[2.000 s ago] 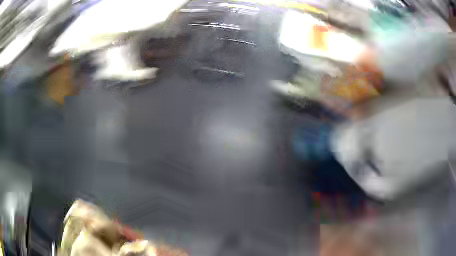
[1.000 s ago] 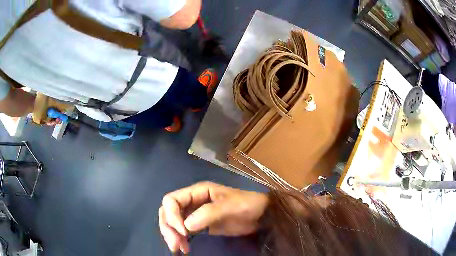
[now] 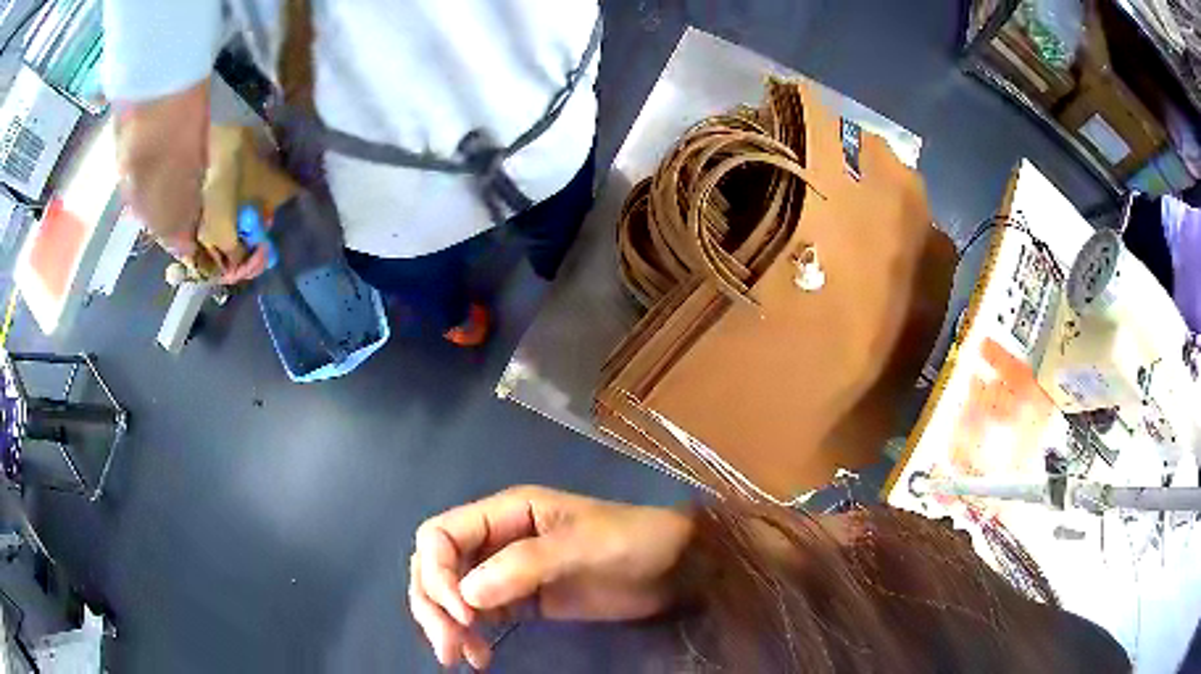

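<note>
A stack of tan tote bags [image 3: 843, 316] lies on a metal-topped stand [image 3: 560, 362], right of centre. Its looped handles [image 3: 738, 217] bunch at the upper left side. The top bag has a small black label [image 3: 851, 148] and a whitish crumpled bit [image 3: 807, 269]. My right hand [image 3: 553, 560] is low in the centre, in front of the stack and apart from it. Its fingers are loosely curled, with nothing clearly held; a thin dark line shows by the fingertips. My left hand is out of the picture.
A person [image 3: 448, 119] in a light top stands beyond the stand, near a blue dustpan-like container [image 3: 323, 323]. A white sewing table [image 3: 981, 395] is at the right. A metal-framed stool [image 3: 79, 421] is at the left; a shelf with boxes [image 3: 1106, 112] is upper right.
The blurred view has become clear, and my right hand and the tan stack have come into view. Since one second ago, the person has turned and the blue container shows more fully. My hand has barely moved.
</note>
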